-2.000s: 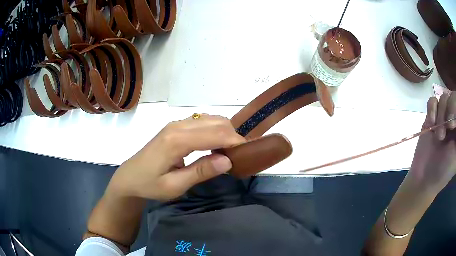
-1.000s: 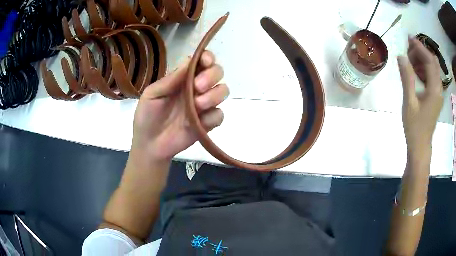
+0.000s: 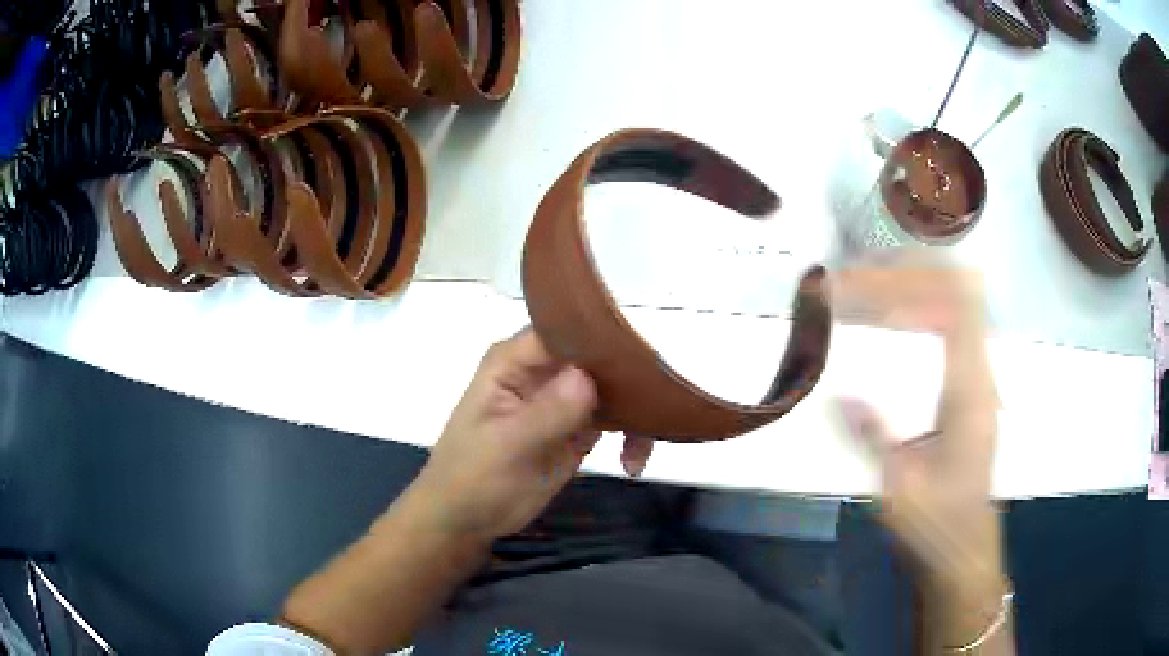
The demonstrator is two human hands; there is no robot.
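My left hand (image 3: 532, 417) holds a wide tan-brown headband (image 3: 577, 308) by its curve, above the front of the table. The headband's open side faces right, and its dark lining shows inside. My right hand (image 3: 929, 372) is blurred, with fingers apart, beside the headband's lower right end. It holds nothing that I can see; whether it touches that end is unclear. The paint jar (image 3: 933, 192) stands behind my right hand, partly hidden by it, with glossy brown paint inside. Two thin sticks lean in the jar.
Brown headbands (image 3: 308, 237) stand in overlapping rows at the left. Black headbands (image 3: 51, 237) cluster at the far left. A coiled brown strip (image 3: 1090, 199) lies right of the jar, with more brown pieces at the far right and back. The white table's front edge curves across the view.
The rod left my right hand and now leans in the jar. My right hand moved from the jar's right side toward the headband. My left hand turned the headband, so its outer face now shows.
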